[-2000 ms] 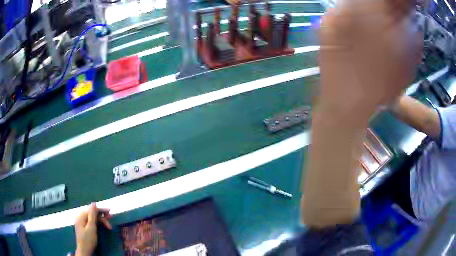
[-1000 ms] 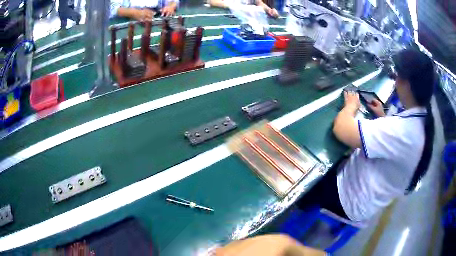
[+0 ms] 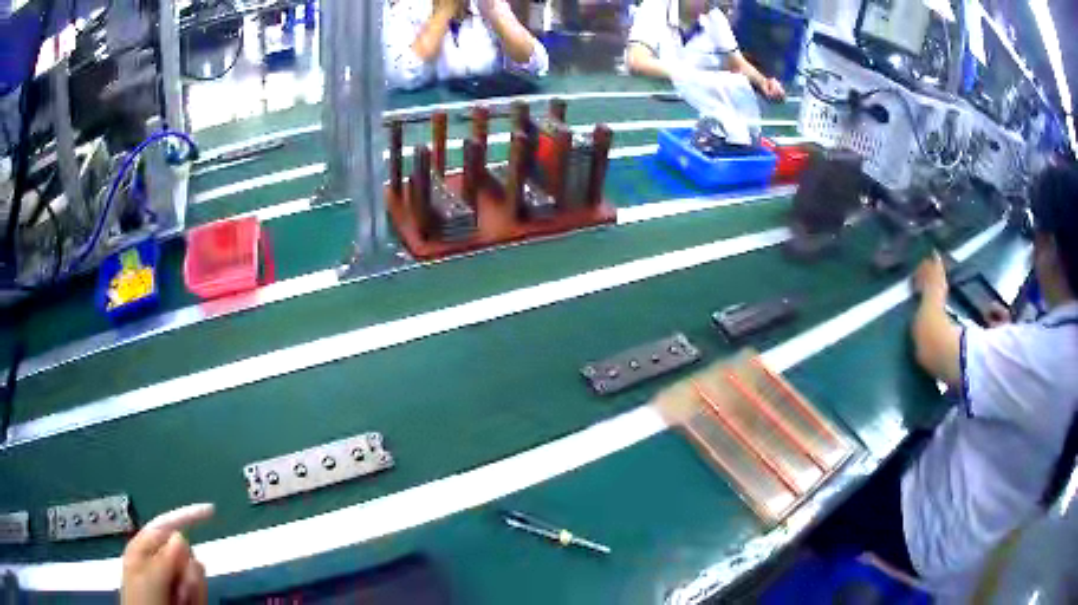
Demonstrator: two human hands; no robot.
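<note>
My left hand [image 3: 166,565] is at the lower left, cut off by the bottom edge, with its index finger extended and nothing visible in it. My right hand is out of the picture. A silver four-hole fixture plate [image 3: 319,469] lies on the green belt to the right of my left hand. Another silver plate [image 3: 90,518] lies just beyond that hand, with part of a third [image 3: 12,527] at the left edge. The black parts tray [image 3: 355,584] is mostly cut off at the bottom. A thin pointed tool [image 3: 556,534] lies alone on the green surface.
Two darker plates [image 3: 641,364] lie farther right, near a divided tray [image 3: 768,440] with orange-red strips. A plate rack [image 3: 502,222], red bin [image 3: 225,257], small blue bin [image 3: 128,284] and larger blue bin [image 3: 715,163] stand across the belt. A seated person [image 3: 987,402] works at right.
The view has swung right, then partly back left. My left hand, out of view one second ago, shows again. My right forearm, raised large in front earlier and low at the bottom after, is gone.
</note>
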